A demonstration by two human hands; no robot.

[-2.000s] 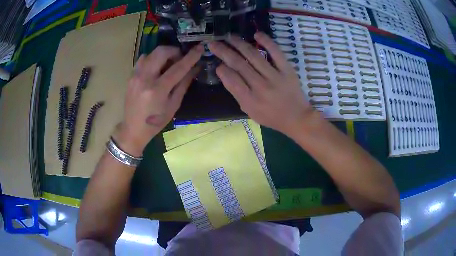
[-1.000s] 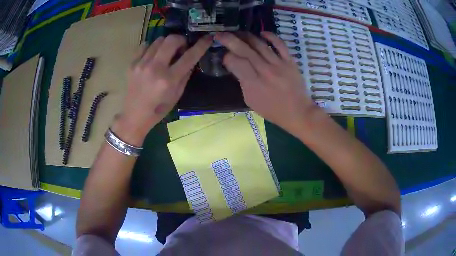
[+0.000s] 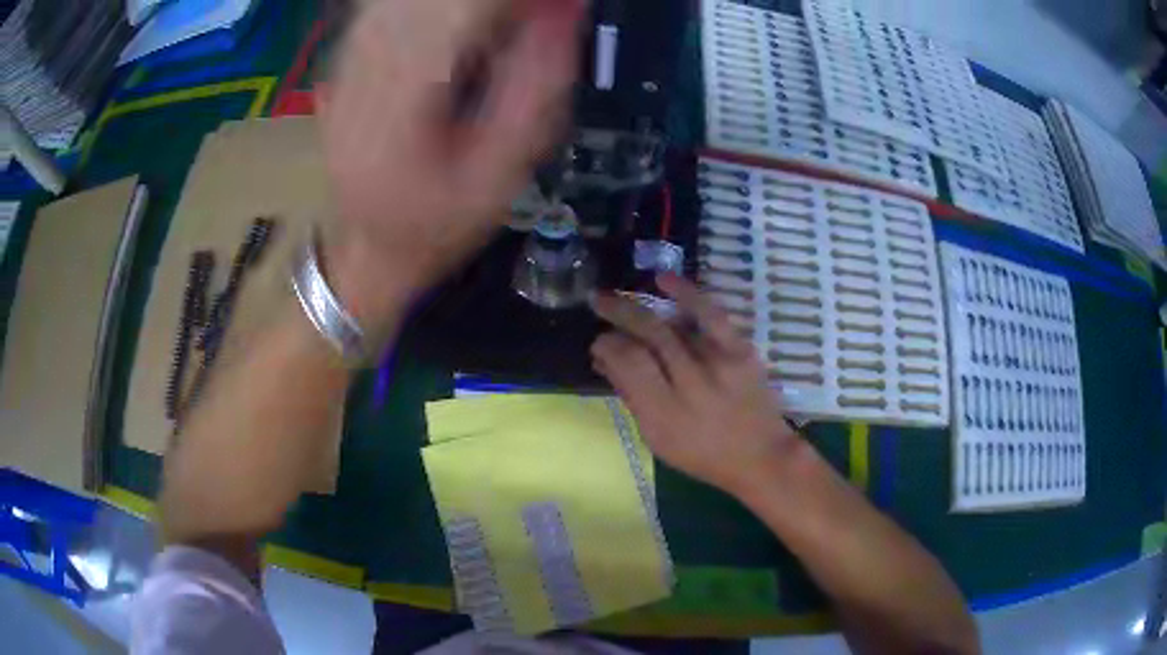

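Note:
The round silvery nest (image 3: 557, 266) with a pale centre sits low on the hand press (image 3: 614, 156), on its black base plate (image 3: 493, 335). My left hand (image 3: 442, 141) is raised at the upper left of the press, blurred. A bit of the red press handle (image 3: 559, 13) shows at its fingers by the top edge; whether the fingers close around it is unclear. My right hand (image 3: 698, 378) rests low at the right of the nest, fingers spread, with nothing visible in it. Any small part in the nest is too small to make out.
Slotted component trays (image 3: 832, 294) stand right of the press, with another tray (image 3: 1017, 384) beyond. Yellow sheets (image 3: 538, 493) lie in front. Dark ridged sticks (image 3: 218, 307) lie on a cardboard sheet (image 3: 288, 166) at left, beside a cardboard-covered stack (image 3: 64, 320).
My left hand has left the nest and risen to the upper left. My right hand has drawn back from the nest's centre to its right. The view has shifted, showing more of the bench's far side.

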